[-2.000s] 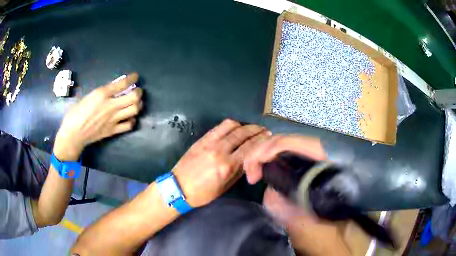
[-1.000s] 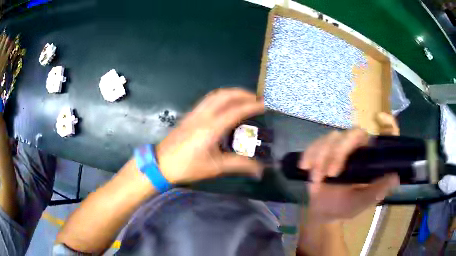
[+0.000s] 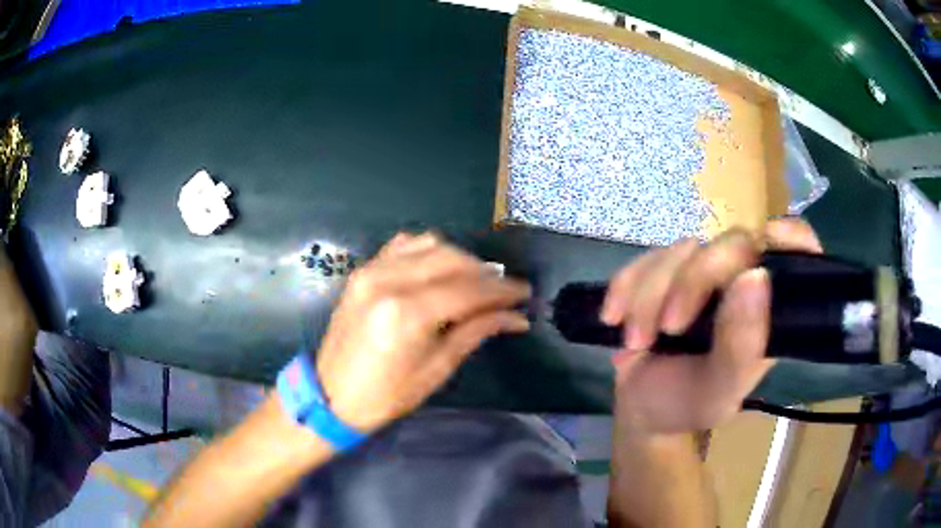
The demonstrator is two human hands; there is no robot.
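My right hand is closed around the black electric screwdriver, which lies level with its tip pointing left. My left hand has its fingers bunched just left of the tool's tip. A small white edge, likely of a white plastic housing, shows behind the left fingertips; the rest is hidden. Whether the left fingers grip it cannot be seen. Another white housing lies on the bench to the left, with several more beyond it. A loose cluster of dark screws lies just left of my left hand.
A cardboard tray of tiny blue-white pieces stands behind my hands, with a clear plastic bag at its right. Brassy parts and a neighbour's arm are at the left edge. A black cord runs below the tool.
My left fingers have closed in toward the tool's tip and now cover the housing that showed between them. The neighbour's hand has left the brassy parts. The view has shifted slightly.
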